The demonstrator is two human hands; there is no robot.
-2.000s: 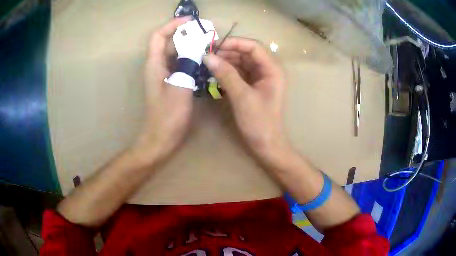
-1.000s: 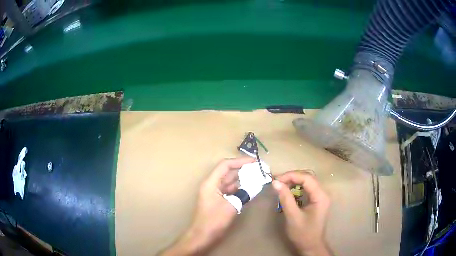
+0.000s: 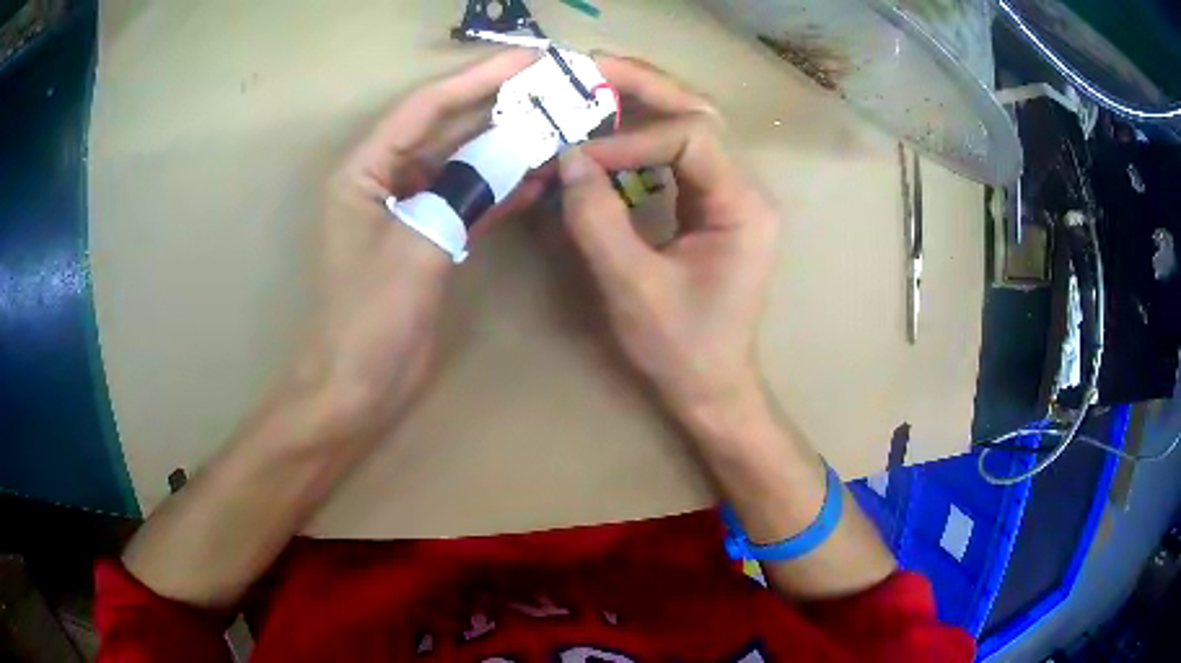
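Note:
The white plastic housing (image 3: 512, 149) lies tilted in my left hand (image 3: 389, 233), its wide rim towards me and a black band (image 3: 464, 191) round its middle. My left hand is closed round its underside. My right hand (image 3: 674, 246) pinches at the housing's right edge, thumb against forefinger; dark and red lead wires (image 3: 604, 93) run there. A yellow transformer (image 3: 640, 187) shows between the fingers of my right hand, the rest of its board mostly hidden. A dark triangular part (image 3: 496, 16) sits beyond the housing, with a wire leading towards it.
Silver tweezers (image 3: 914, 246) lie on the tan mat (image 3: 518, 427) at right. The cloudy fume hood (image 3: 894, 78) hangs at the upper right. The iron stand with its tray (image 3: 1023, 253), a grey cable and a blue crate (image 3: 945, 531) are further right.
The view has tipped down towards my body since one second ago. The housing is turned with its rim further left, and my right hand stays at its edge.

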